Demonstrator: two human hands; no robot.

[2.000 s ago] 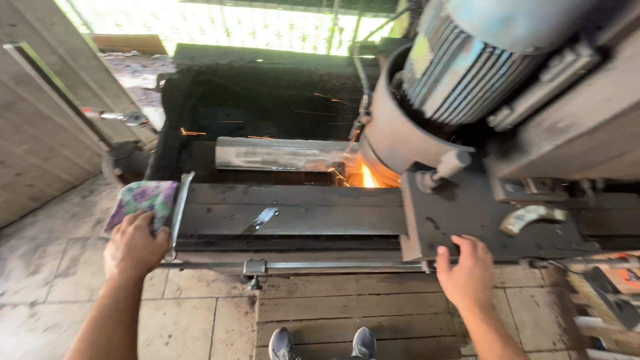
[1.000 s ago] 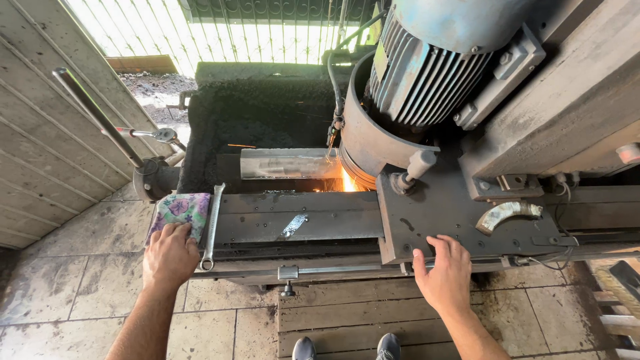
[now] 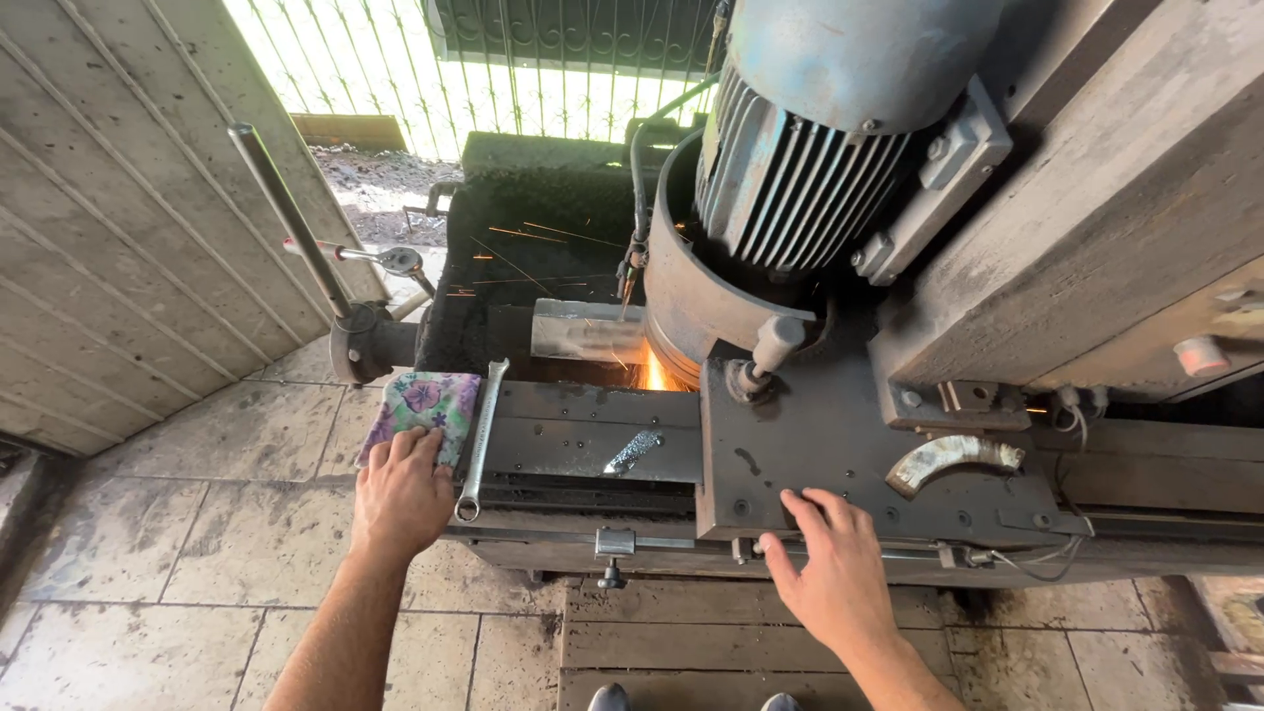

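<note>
My left hand rests on a folded floral cloth at the left end of the machine bed. Beside the cloth lies a combination wrench. My right hand touches the front edge of the dark metal carriage plate with its fingertips, fingers apart and holding nothing visible. Behind the bed, a metal workpiece meets the grinding machine's round guard, where orange sparks glow under the rim. A ribbed electric motor stands inside the guard. A hose runs down beside it.
A ratchet wrench and an upright steel bar stand at the left by a corrugated wall. A curved metal piece lies on the plate. Below are a wooden slatted platform and floor tiles.
The view has shifted. Both hands keep to about the same places, left on the cloth and right at the plate's front edge. Sparks continue at the guard.
</note>
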